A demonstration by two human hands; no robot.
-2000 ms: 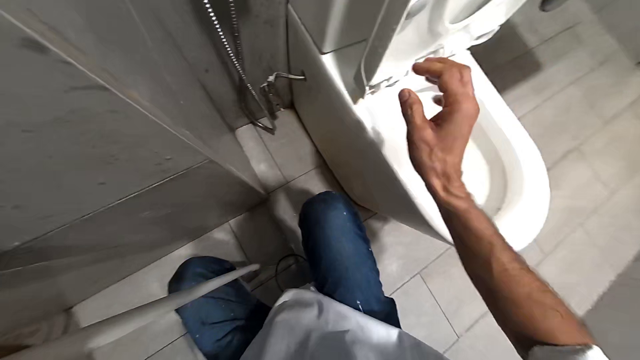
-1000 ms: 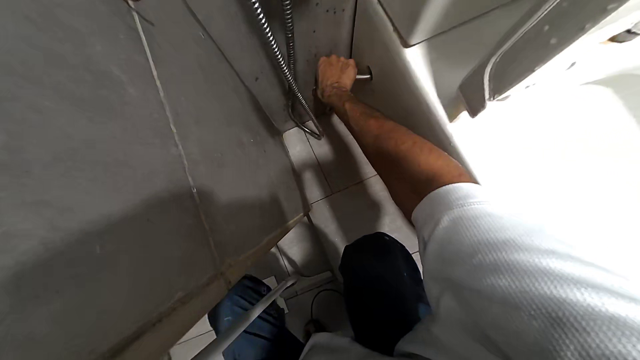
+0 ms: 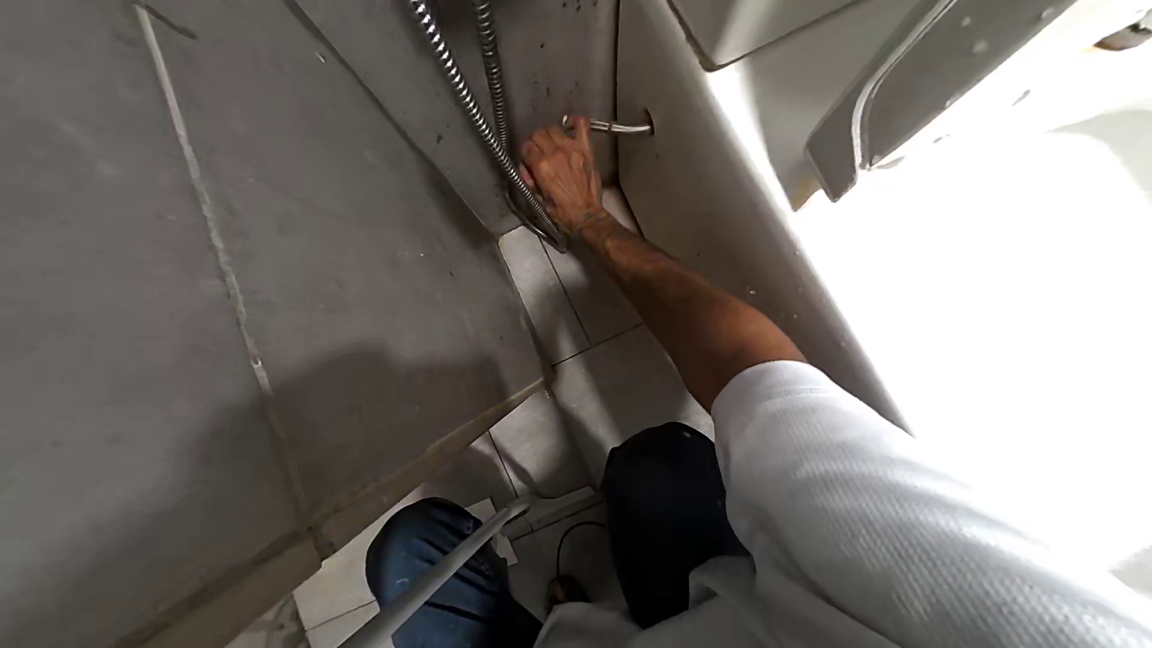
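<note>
My right hand (image 3: 565, 175) reaches down to the wall beside the toilet, its fingers at the wall end of a braided supply hose (image 3: 621, 128). That hose enters a hole in the side of the white toilet (image 3: 720, 225). What the fingers grip is hidden behind the hand. A metal shower hose (image 3: 459, 85) hangs in a loop just left of the hand and passes in front of its edge. My left hand is out of view.
A grey tiled wall or ledge (image 3: 360, 270) rises at the left. Floor tiles (image 3: 612, 378) lie between it and the toilet. A pale pole or tube (image 3: 450, 567) slants past my knees, near a thin dark cable (image 3: 562, 540).
My right hand has moved from above the toilet bowl to the supply hose by the wall. Its fingers are now arranged differently there than a second ago. The view has shifted closer.
</note>
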